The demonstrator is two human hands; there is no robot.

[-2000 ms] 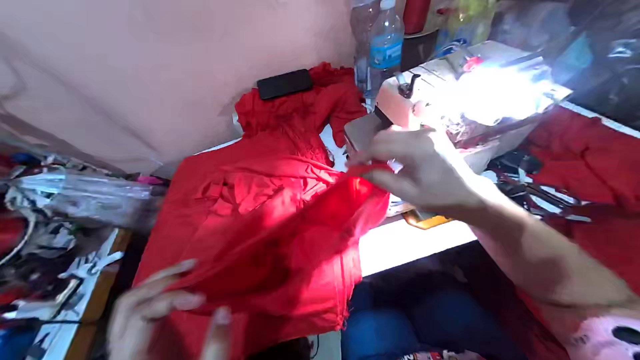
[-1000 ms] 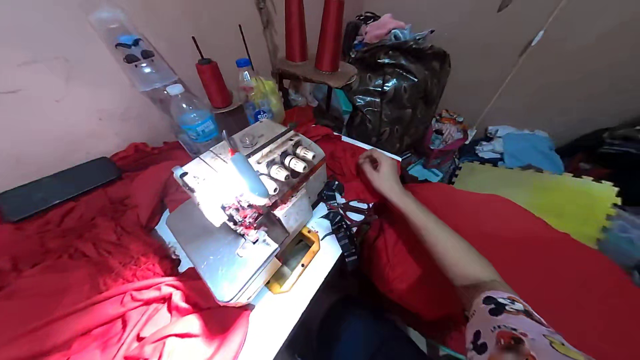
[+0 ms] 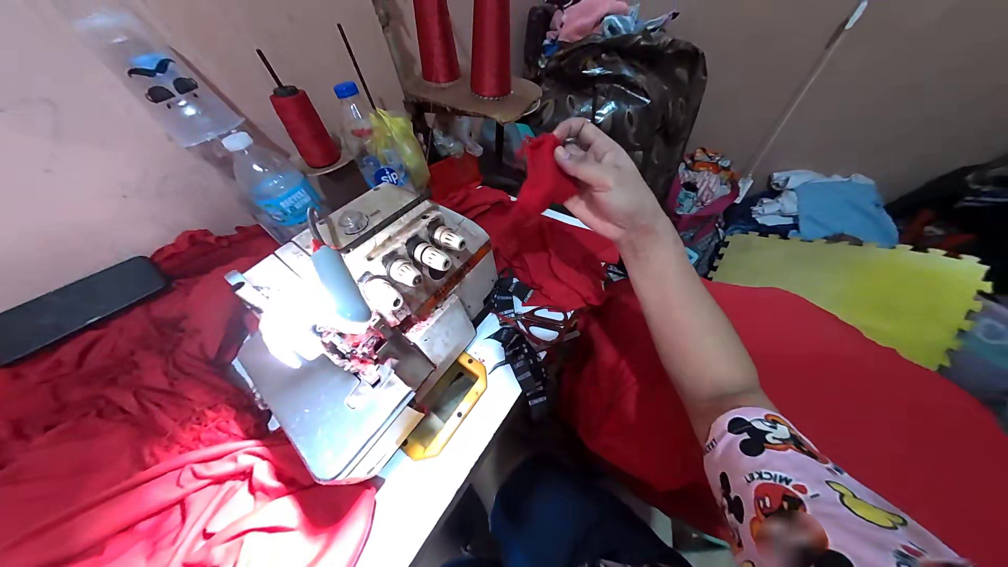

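My right hand (image 3: pixel 602 181) pinches the upper end of a piece of red fabric (image 3: pixel 543 185) and holds it raised to the right of an overlock sewing machine (image 3: pixel 331 425). The fabric hangs toward more red cloth behind the machine. A bright lamp lights the needle area. At the left, a heap of red cloth (image 3: pixel 118 441) lies on the white table (image 3: pixel 449 504), with a black phone-like object (image 3: pixel 83 307) on it. Scissors (image 3: pixel 543 323) and black printed tape (image 3: pixel 524 366) lie right of the machine. My left hand is out of view.
Plastic bottles (image 3: pixel 272 189) and a red thread cone (image 3: pixel 305 130) stand behind the machine. Two large red cones (image 3: pixel 491 51) rest on a wooden stand (image 3: pixel 512 98). Red fabric (image 3: pixel 787 354) spreads at the right, beside a yellow foam mat (image 3: pixel 843 283).
The view has swung right since the oldest frame, where both hands held red fabric. Since one second ago, my right hand has lifted a red piece from beyond the machine.
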